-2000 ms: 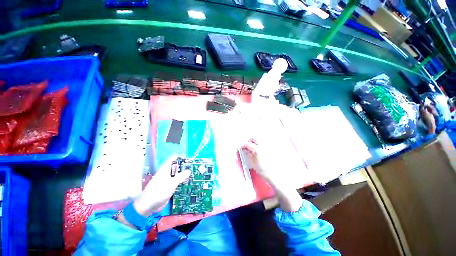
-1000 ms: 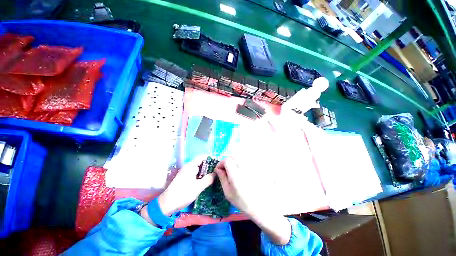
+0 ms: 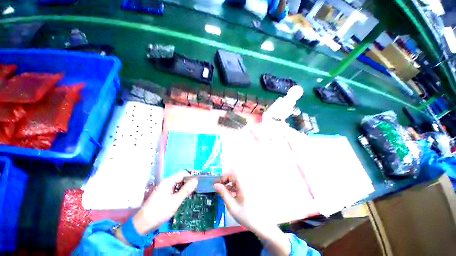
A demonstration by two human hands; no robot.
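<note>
A green circuit board (image 3: pixel 192 214) lies in front of me, at the near edge of the pink mat (image 3: pixel 187 114). A thin grey rectangular module (image 3: pixel 207 184) is over the board's far end, between my hands. My left hand (image 3: pixel 167 196) holds its left end with thumb and fingers. My right hand (image 3: pixel 234 196) holds its right end. Whether the module touches the board cannot be told. A glossy blue film (image 3: pixel 192 151) lies beyond the board.
A blue bin (image 3: pixel 100 107) with red bags stands left, beside a dotted white sheet (image 3: pixel 125 155). Behind are module stacks (image 3: pixel 210 100), a white bottle (image 3: pixel 283 106) and black housings (image 3: pixel 190 67). White sheets (image 3: pixel 335 170) lie right, cardboard boxes (image 3: pixel 410 220) lower right.
The single dark module that lay on the blue film is gone from there; a grey module is now between my hands. My hands have moved apart to its two ends. The view has shifted.
</note>
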